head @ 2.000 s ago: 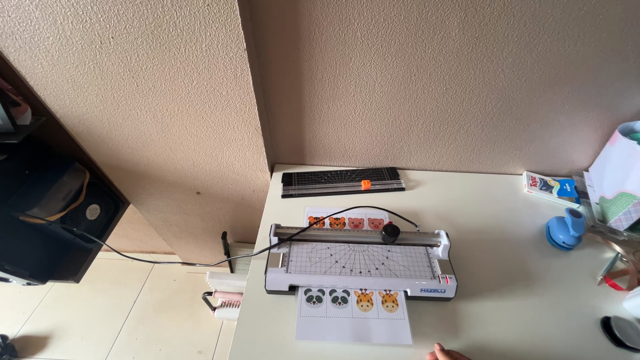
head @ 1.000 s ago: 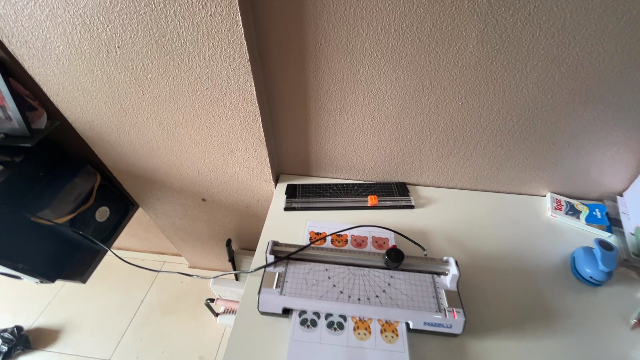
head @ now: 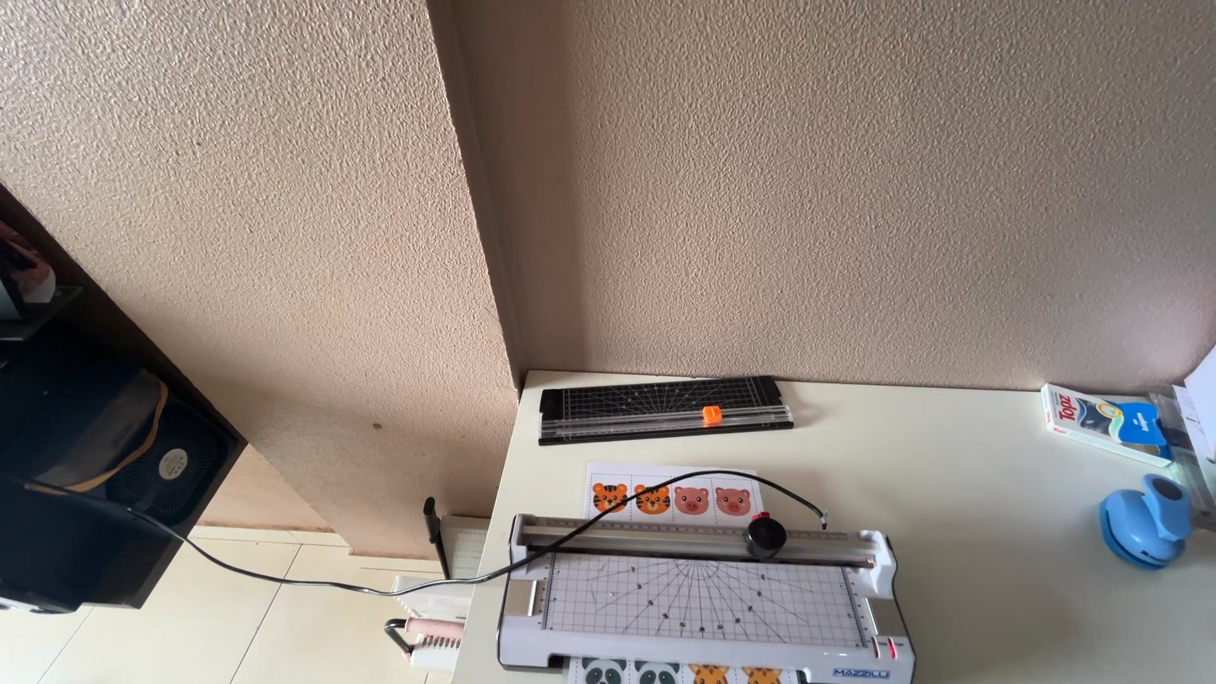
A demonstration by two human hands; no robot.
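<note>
Neither my left hand nor my right hand shows in the head view. A white Mazzilli laminator with a built-in trimmer [head: 708, 603] stands at the table's front left, a red light lit at its right end. A printed sheet [head: 674, 481] with tiger and pig faces sticks out behind it; panda and giraffe faces [head: 655, 673] show at its front edge, cut off by the frame. A black trimmer knob [head: 765, 537] sits on the rail. A black cable [head: 475, 577] runs across the laminator to the left.
A black paper trimmer [head: 660, 404] with an orange slider lies near the wall. At the right are a Topz box [head: 1102, 425] and a blue craft punch [head: 1145, 522]. A dark cabinet [head: 85, 456] stands at the left, above the tiled floor [head: 228, 598].
The fingertips seen at the bottom edge two seconds ago are out of view. The view has tilted upward, so less of the front sheet shows.
</note>
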